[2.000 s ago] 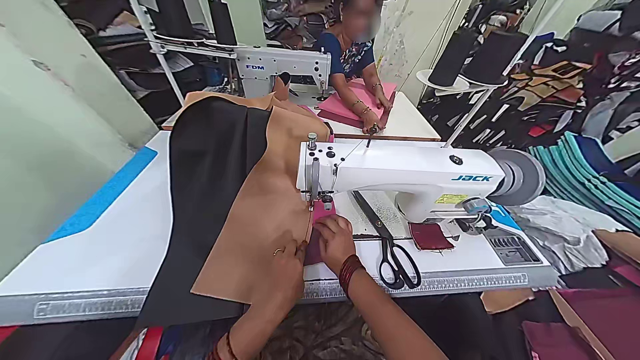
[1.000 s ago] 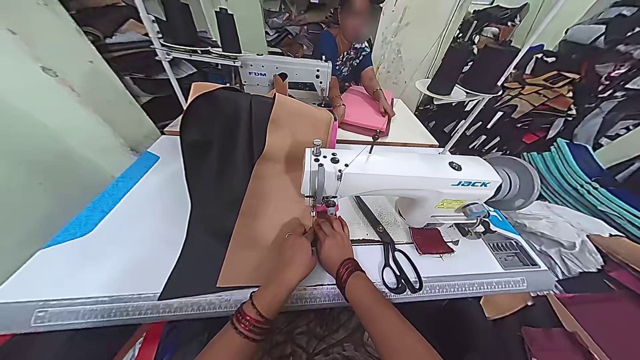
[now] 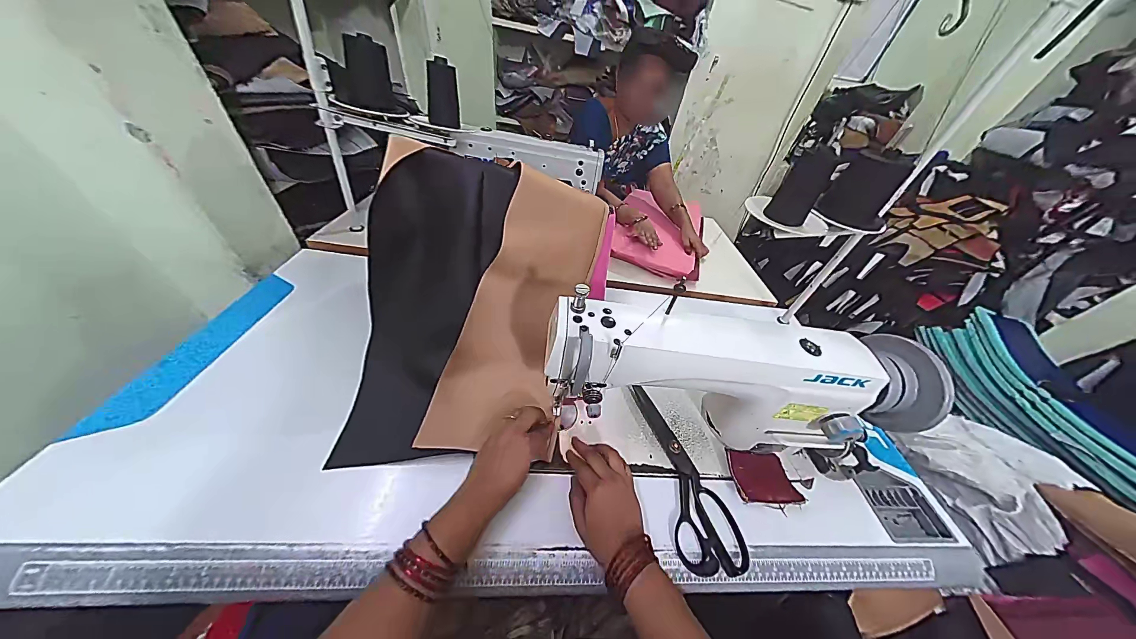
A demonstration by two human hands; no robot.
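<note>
A white JACK sewing machine (image 3: 710,355) stands on the worktable, its needle and presser foot just ahead of my hands. Tan and black sheet material (image 3: 479,328), with a strip of pink at its far right edge, lies left of the machine head and runs up toward the back. Its near right corner is pinched by my left hand (image 3: 515,448) beside the presser foot. My right hand (image 3: 605,488) rests right of the needle area with its fingertips at a small pale edge of material; whether it grips this I cannot tell. Black-handled fabric shears (image 3: 697,497) lie right of that hand.
A dark red fabric scrap (image 3: 765,477) lies under the machine arm. A ruler strip (image 3: 479,572) runs along the table's front edge. Across from me, a co-worker handles pink sheets (image 3: 657,244) beside another sewing machine (image 3: 541,155). Folded teal cloth (image 3: 1021,382) is stacked at the right.
The tan and black material has shifted away from me, along the left of the machine. Both hands have stayed near the needle, now farther apart than one second ago. The co-worker's hands have moved over the pink sheets.
</note>
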